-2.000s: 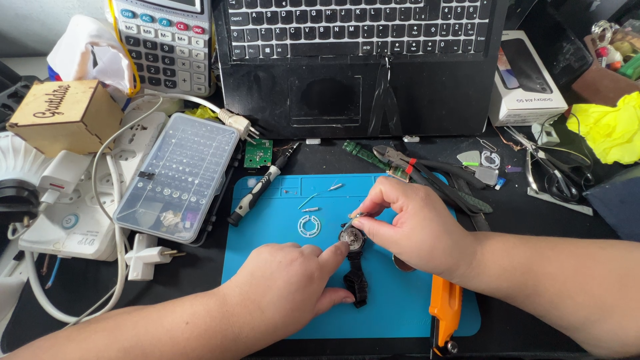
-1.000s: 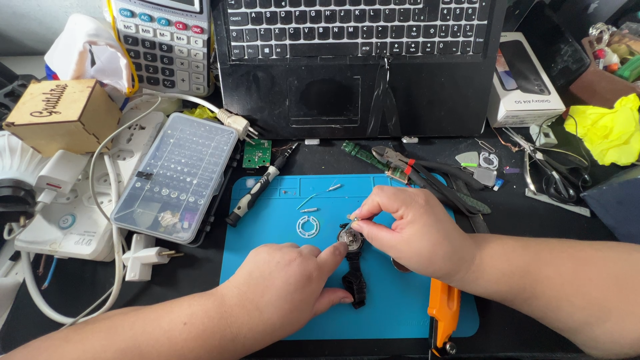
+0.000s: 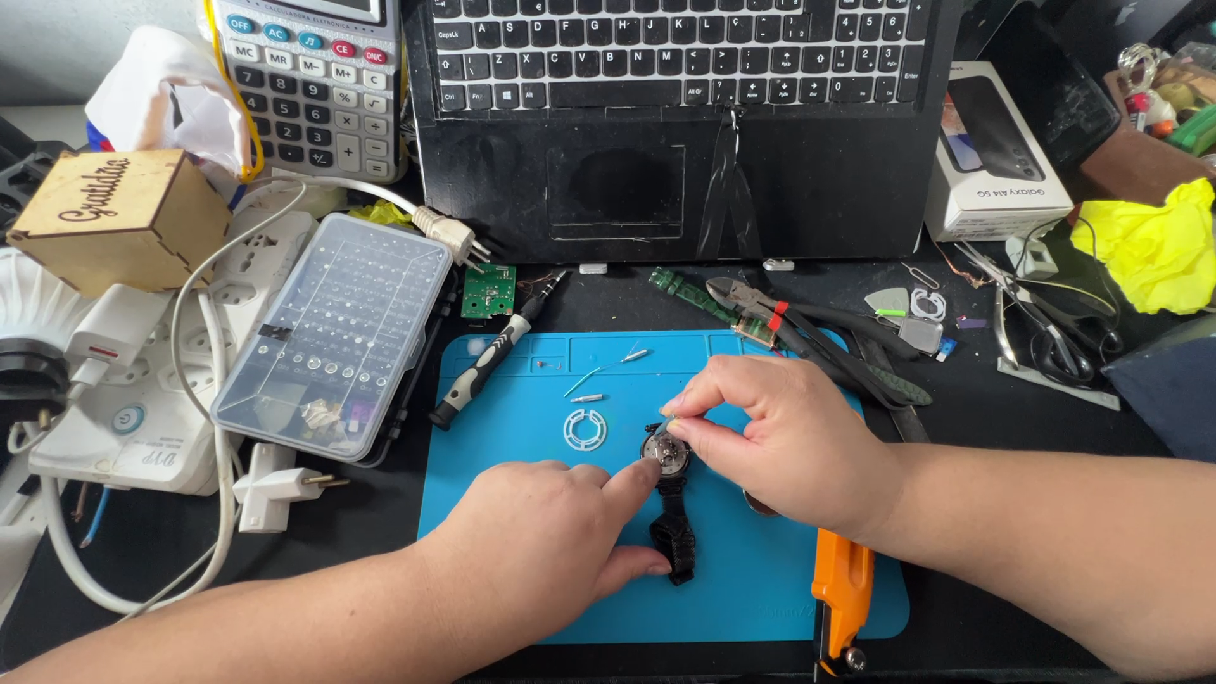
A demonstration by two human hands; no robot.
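A wristwatch (image 3: 668, 454) with its inner movement exposed lies on the blue work mat (image 3: 760, 589), its black strap (image 3: 674, 537) running toward me. The index finger of my left hand (image 3: 541, 541) presses on the watch's left edge, and the thumb touches the strap. My right hand (image 3: 779, 437) pinches something small at the top of the watch; what it is cannot be made out. Left of the watch lie a white plastic ring (image 3: 584, 430), a small metal-tipped piece (image 3: 588, 398) and another such piece (image 3: 635, 356) beside a thin greenish strand. A round object is partly hidden under my right hand.
A screwdriver (image 3: 484, 366) and a compartment box (image 3: 332, 337) lie left, near a power strip (image 3: 123, 427). Cutting pliers (image 3: 807, 332) cross the mat's upper right edge. An orange-handled tool (image 3: 843, 589) lies lower right. Scissors (image 3: 1035, 323) are farther right; a laptop (image 3: 807, 180) stands behind.
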